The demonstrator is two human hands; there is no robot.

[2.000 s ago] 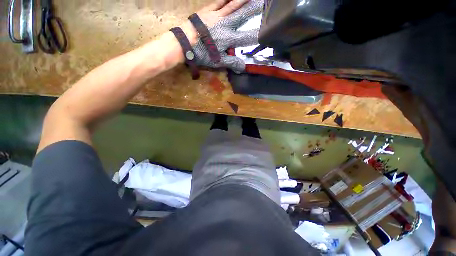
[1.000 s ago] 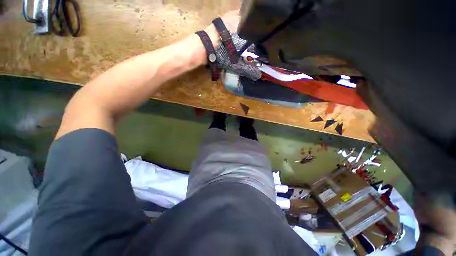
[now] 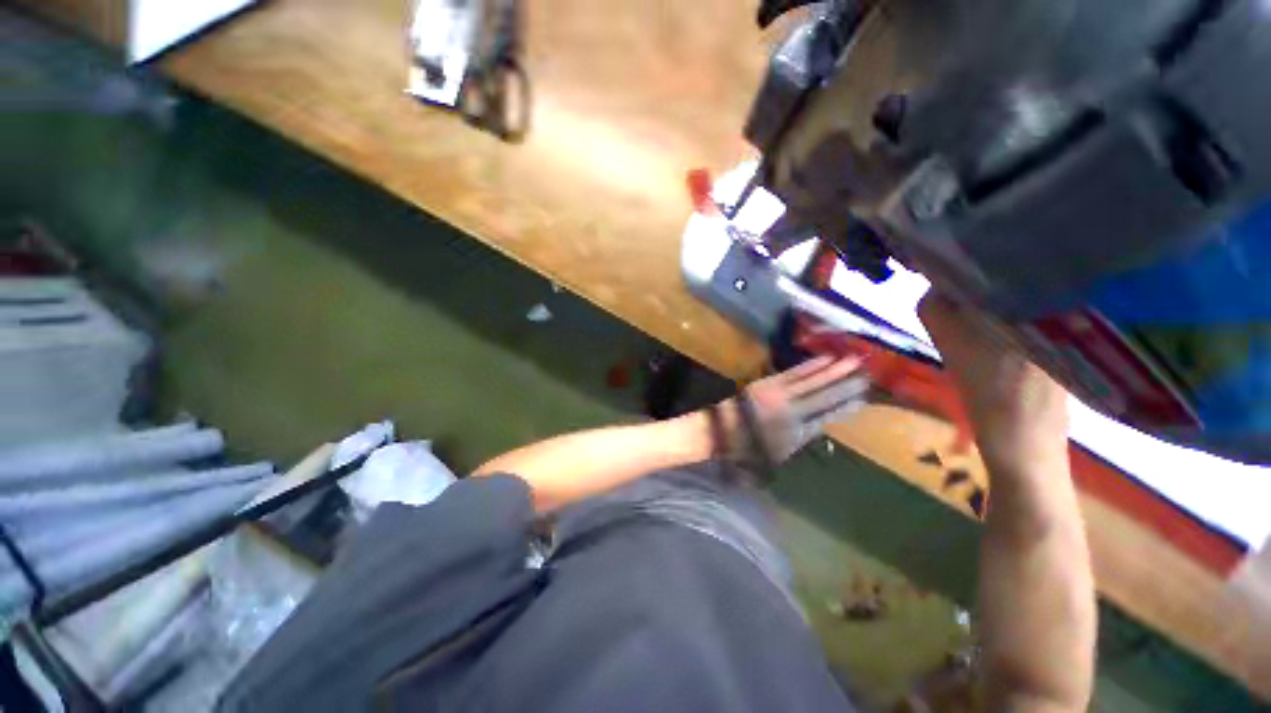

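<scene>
The dark cloth cutting machine (image 3: 1031, 181), with blue housing and a red-white label, fills the upper right. Its grey base plate (image 3: 743, 286) lies on the brown table by the red and dark fabric lay (image 3: 913, 379), under white marker paper (image 3: 1185, 488). My left hand (image 3: 809, 401), in the mesh glove, is blurred at the lay's front edge, fingers stretched towards the red fabric; its grip is unclear. My bare right forearm rises from the lower right; the right hand (image 3: 969, 334) is mostly hidden behind the machine.
Black-handled scissors (image 3: 499, 91) and a metal clamp (image 3: 441, 49) lie at the table's upper left. Small dark triangular scraps (image 3: 956, 476) lie near the front edge. White rolls (image 3: 112, 474) and clear plastic (image 3: 251, 599) are at lower left, above the green floor.
The view has turned, tilting the table edge. My left hand has moved from the upper side of the lay to its front edge. The base plate's rounded end and my right forearm are now exposed.
</scene>
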